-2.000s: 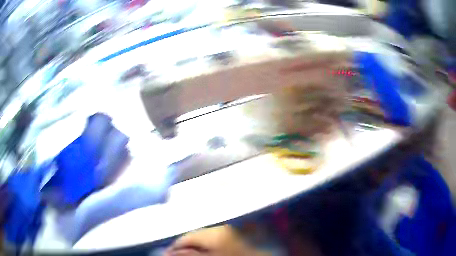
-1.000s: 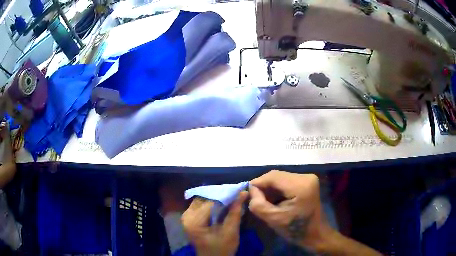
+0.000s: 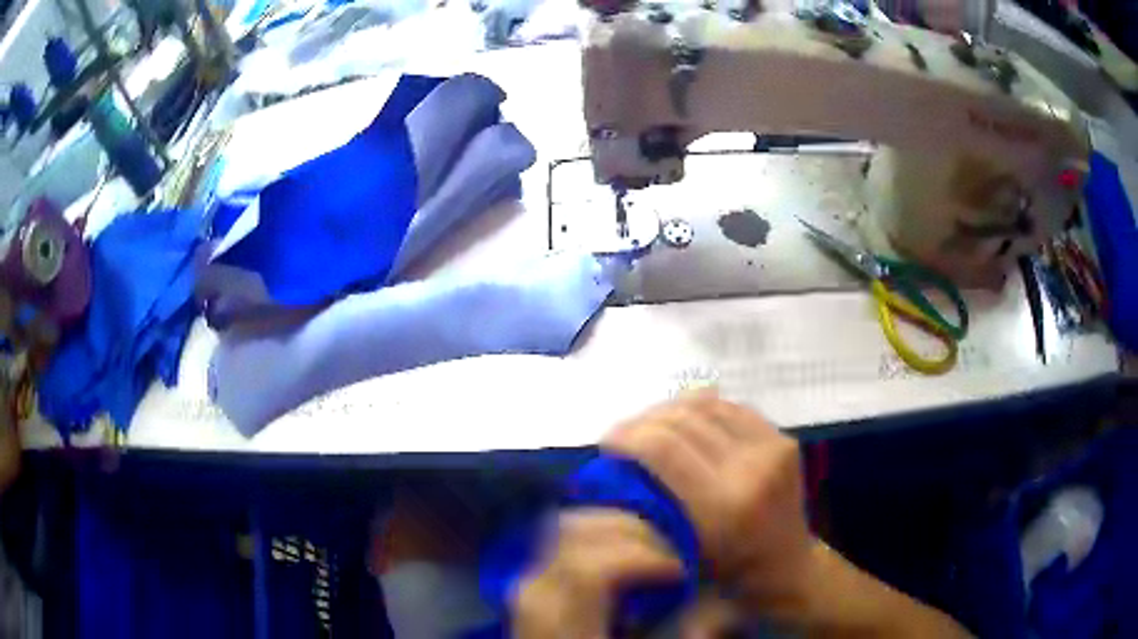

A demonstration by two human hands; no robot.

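A bright blue fabric piece [image 3: 639, 484] is bunched between my two hands below the table's front edge. My left hand [image 3: 593, 568] is blurred and grips the cloth from below left. My right hand [image 3: 724, 481] holds its upper right side, close to the table edge. A pile of panels [image 3: 337, 225], bright blue and pale grey-blue, lies on the table left of the needle. One long pale panel [image 3: 412, 335] lies along its front, its right end near the throat plate. The cloth's far ends are hidden by my hands and blur.
The cream sewing machine [image 3: 799, 94] stands at the back right. Green-and-yellow scissors [image 3: 917, 318] lie right of its bed, with small tools [image 3: 1073, 281] beyond. A second blue stack [image 3: 131, 300] lies far left. A blue crate [image 3: 293, 562] is below the table at left.
The cloth in my hands showed its pale side and now shows bright blue, gathered in a curved bunch. My right hand has turned palm-down over it. The camera view has shifted slightly.
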